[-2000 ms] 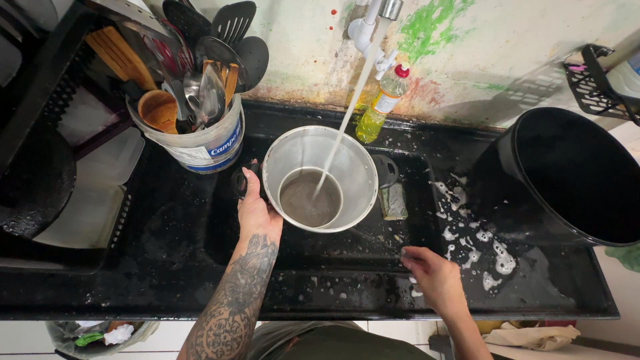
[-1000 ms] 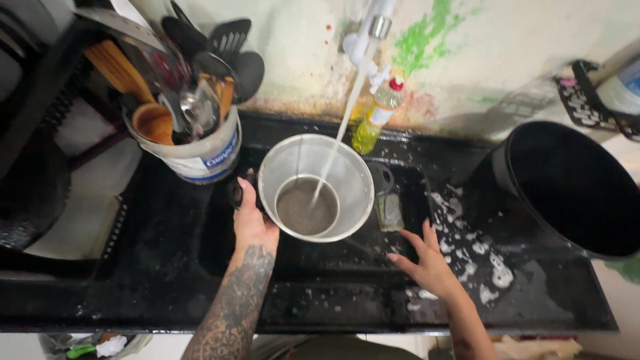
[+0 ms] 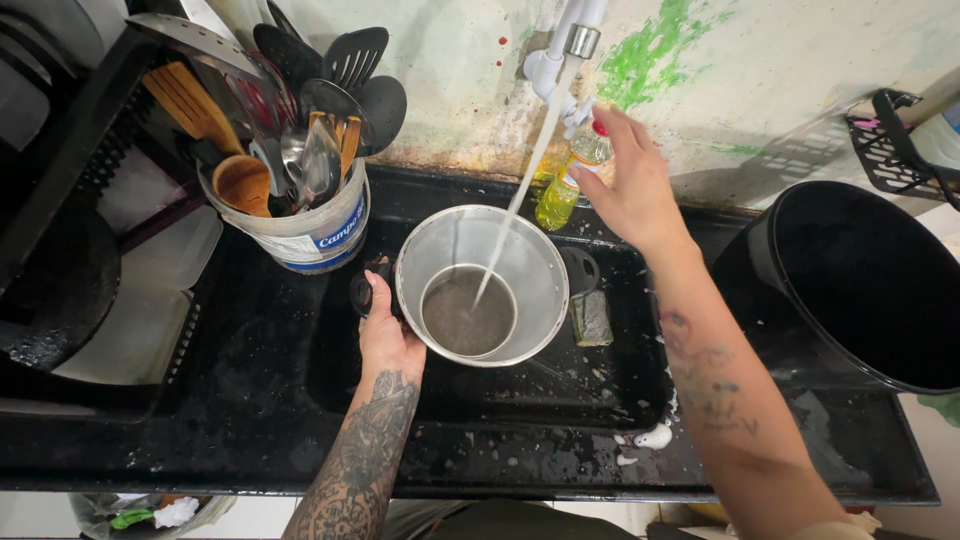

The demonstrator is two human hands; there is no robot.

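A metal cooking pot [image 3: 551, 300] with black side handles is held over the black sink basin [image 3: 480, 416]. My left hand [image 3: 390, 330] grips its left handle. Water runs from the white plastic faucet [image 3: 551, 71] into the pot, where cloudy water covers the bottom. My right hand [image 3: 634, 176] is raised, fingers apart, beside the faucet's tap handle and in front of a bottle of yellow liquid [image 3: 559, 199] with a red cap; whether it touches either cannot be told. A wet sponge [image 3: 592, 319] lies in the basin, right of the pot.
A white plastic bucket [image 3: 300, 244] of kitchen utensils stands left, beside a black dish rack [image 3: 71, 135]. On the right are a large black bin [image 3: 750, 255] and a black wall basket [image 3: 892, 150]. Suds [image 3: 654, 437] lie near the counter's front edge. A trash bin [image 3: 217, 514] sits below.
My right hand has moved from low beside the basin up to the faucet and the bottle. My left hand still holds the pot under the running water.
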